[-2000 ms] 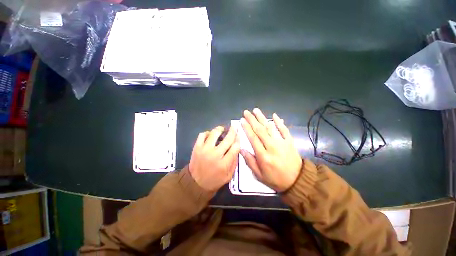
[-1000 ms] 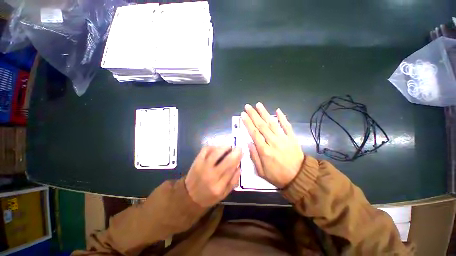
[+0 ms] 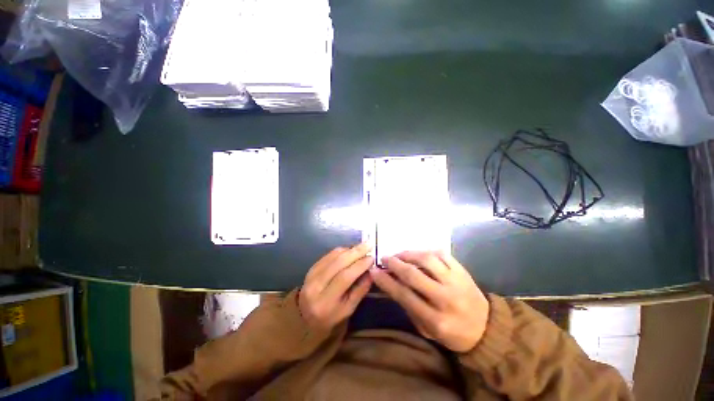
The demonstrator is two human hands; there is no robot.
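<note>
A white backing card (image 3: 411, 205) with a black border line and dark slots lies flat in front of me, on what looks like a thin pile. My left hand (image 3: 337, 286) is at its lower left corner, fingers bent together. My right hand (image 3: 438, 298) rests its fingertips on the card's lower edge. The fingertips of both hands nearly meet at that corner. Whether a cord is between them is too small to tell. A black cord bundle (image 3: 540, 182) lies loose to the right of the card.
A second card pile (image 3: 245, 196) lies to the left. A tall white card stock (image 3: 250, 55) stands behind it, beside a crumpled plastic bag (image 3: 117, 55). A translucent tray (image 3: 665, 98) with white rings is at right. An open carton (image 3: 665, 345) is below the table edge.
Both hands have moved down to the card's lower left corner. My right hand has come off the card's middle, uncovering most of it. The whole view has shifted slightly.
</note>
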